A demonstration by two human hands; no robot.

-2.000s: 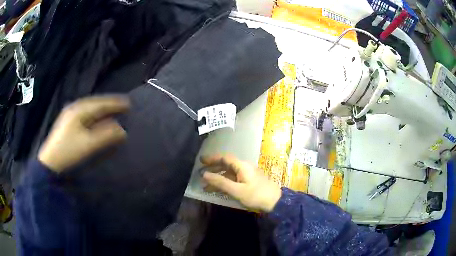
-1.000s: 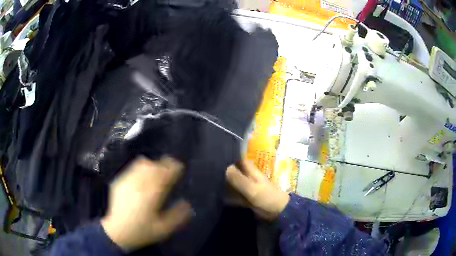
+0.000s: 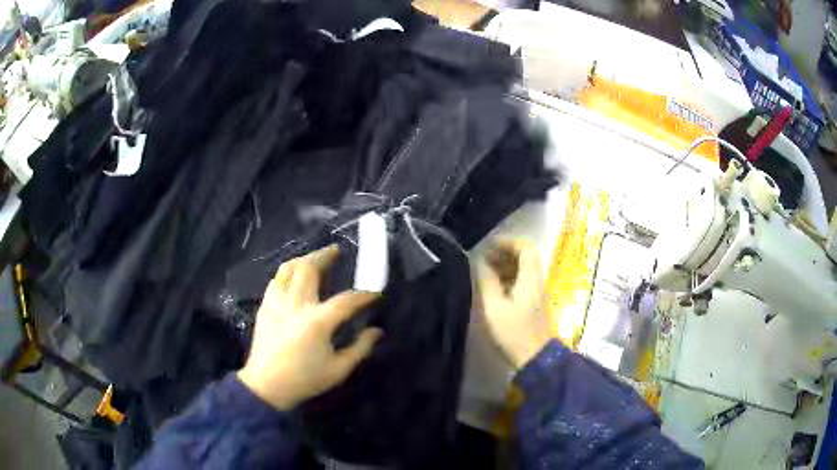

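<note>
A bundle of dark garment panels (image 3: 404,367) lies in front of me, gathered by a pale tie strip (image 3: 439,229) with loose ends. A white ticket (image 3: 372,252) hangs at the tie. My left hand (image 3: 312,330) is over the bundle's left side, fingers spread, fingertips near the ticket; whether it grips cloth is unclear. My right hand (image 3: 516,298) is beside the bundle's right edge over the white table, fingers partly curled and blurred; whether it touches the cloth is unclear.
More dark cloth (image 3: 174,229) is heaped at left, with another white tag (image 3: 126,154). The white sewing machine (image 3: 734,239) stands at right. Thread snips (image 3: 722,419) lie on its bed. Yellow tape (image 3: 576,257) marks the table. A blue bin (image 3: 766,78) is at the upper right.
The bundle now shows its knotted tie and a white ticket, and the shiny plastic is mostly covered. My left hand is higher, and my right hand has shifted right. The view has shifted too.
</note>
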